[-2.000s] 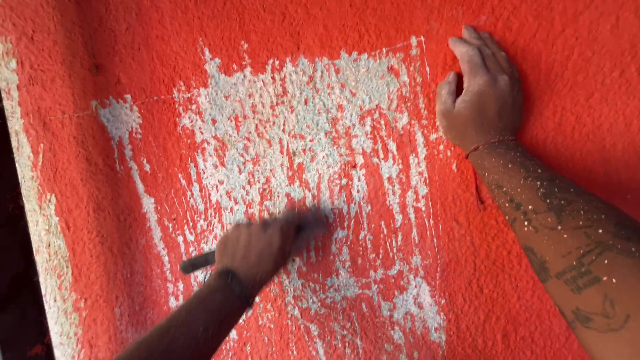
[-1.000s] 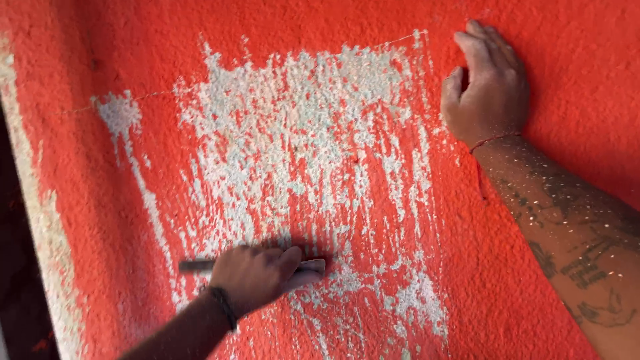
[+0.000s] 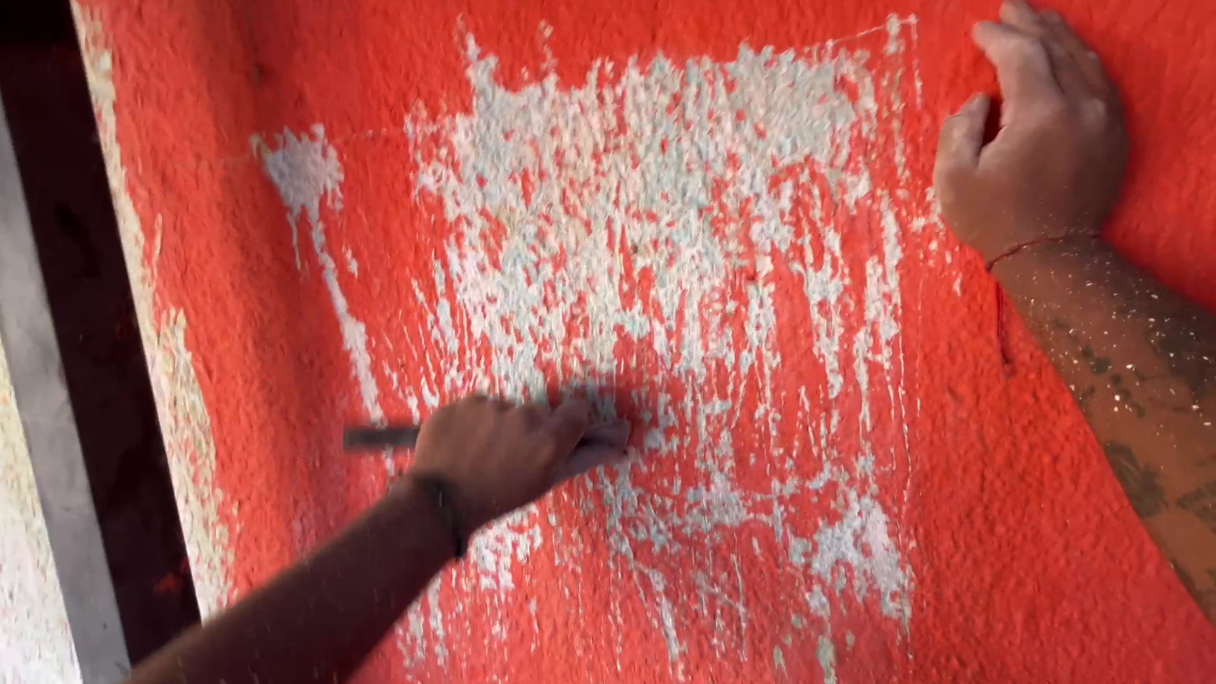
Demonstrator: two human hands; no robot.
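A red-painted, rough wall (image 3: 1026,456) fills most of the view, with a large pale patch (image 3: 617,209) where the paint is stripped in ragged streaks. My left hand (image 3: 499,451), a dark band at its wrist, grips a hand scraper (image 3: 380,436) low on this patch. The scraper's dark handle sticks out to the left of my fist; its working end, to the right, is blurred and partly hidden by my fingers. At the upper right, my right hand (image 3: 1040,142) rests against the red paint with the thumb apart, holding nothing. A thin red cord circles that wrist.
A smaller stripped spot (image 3: 304,171) with a pale streak below it lies left of the large patch. The wall's chipped left edge (image 3: 176,380) borders a dark vertical gap (image 3: 104,332), with a grey strip (image 3: 47,408) beyond.
My left hand and the scraper went down the wall between the earlier frames; now they sit slightly higher and farther left on it. My right hand stays in place. The view has shifted left.
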